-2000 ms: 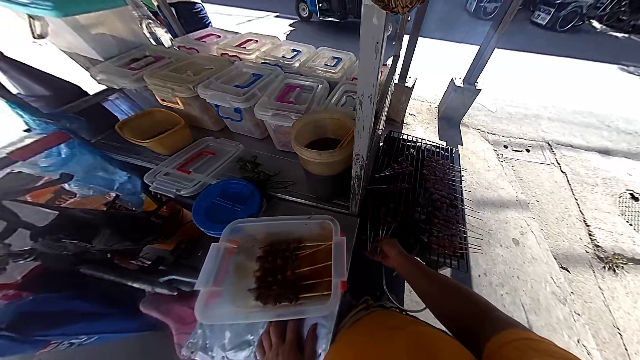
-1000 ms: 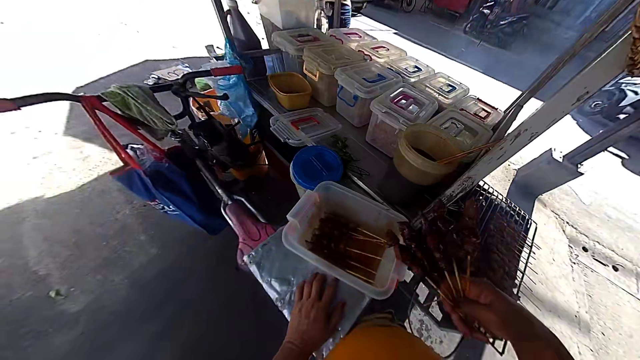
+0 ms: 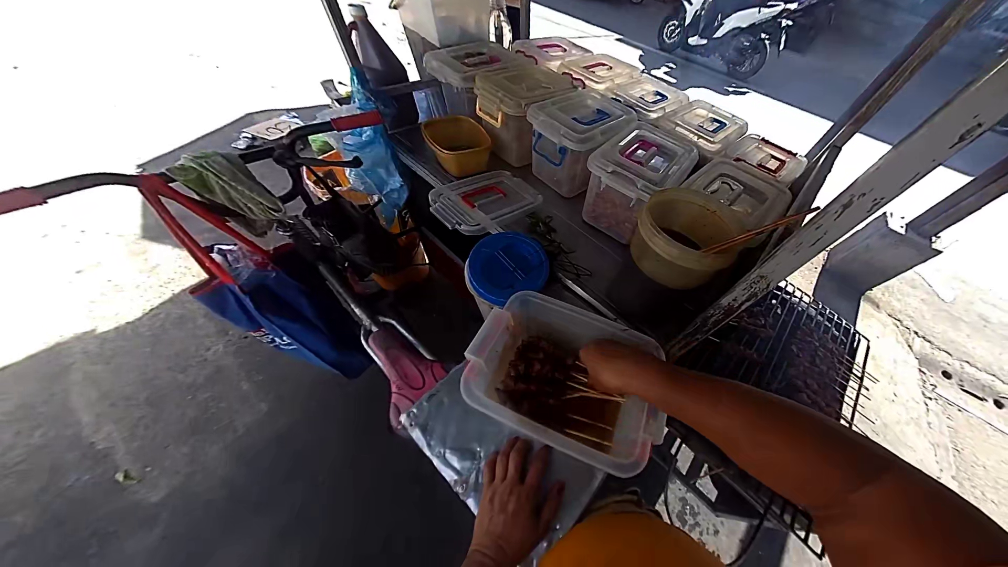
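A clear plastic tub (image 3: 504, 315) holds dark meat skewers (image 3: 543, 370) lying in brown liquid, their bare stick ends toward the right. My right hand (image 3: 618, 366) reaches into this tub from the right and closes around several stick ends. My left hand (image 3: 516, 492) rests with spread fingers on a silvery plastic sheet (image 3: 449, 425), just below the tub. To the right, a wire grill (image 3: 854, 339) carries more skewered meat, partly hidden by my right arm. A blue-lidded round container (image 3: 506, 269) stands behind the tub.
Lidded plastic boxes (image 3: 583, 118) crowd the cart's back. Nearer stand a beige bucket (image 3: 681, 244) with a stick in it, a loose clear lid (image 3: 484, 201) and a yellow container (image 3: 457, 150). A worn post (image 3: 850, 189) rises at right; a handlebar (image 3: 79, 183) and pink bicycle saddle (image 3: 402, 366) are left.
My right hand was over the grill, then lifted a bunch of skewers beside the tub; now it is inside the tub with them. The view has swung left. My left hand stays by the tub.
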